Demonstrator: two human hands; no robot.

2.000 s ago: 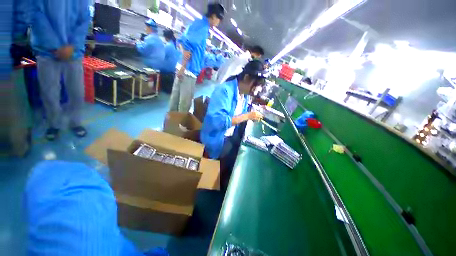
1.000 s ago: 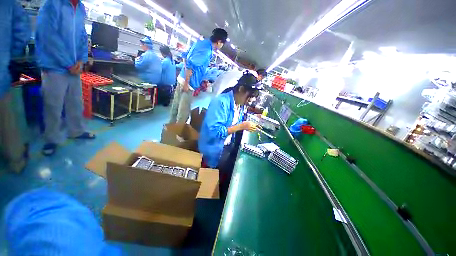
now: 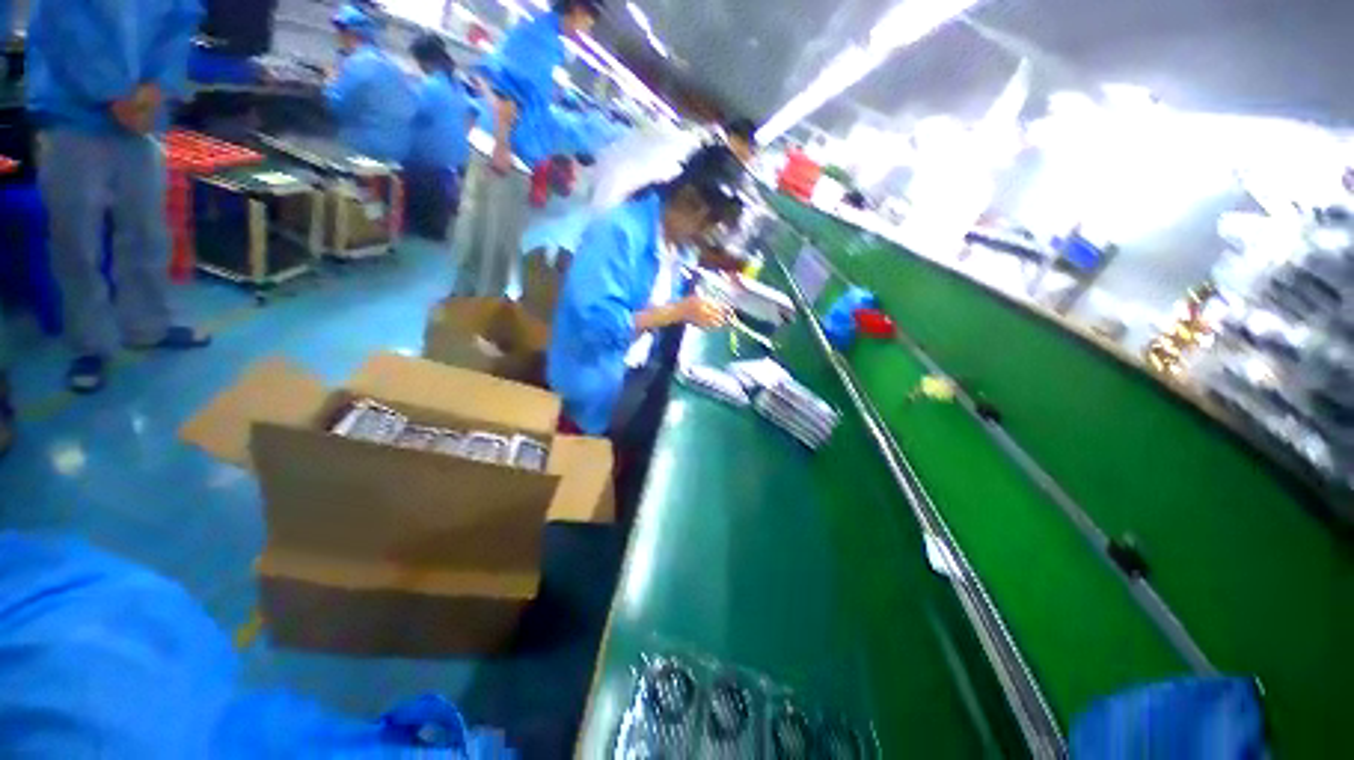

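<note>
A clear blister tray lies on the glossy green bench at the bottom edge of the picture. Black rings sit in its round pockets; the near part is cut off. My left blue sleeve fills the bottom left, with its gathered cuff near the bench edge. A piece of blue cloth shows at the bottom right, probably my right sleeve. Neither of my hands is visible; both are out of the picture or cut off by its edge.
An open brown carton holding pale framed pieces stands left of the bench. A seated coworker works farther along, near stacks of pale trays. A green panel with metal rails runs along the right. People stand at the back left.
The view has tilted, bringing more of the blister tray with its rings into sight. The left sleeve reaches farther right, and blue cloth has appeared at the bottom right.
</note>
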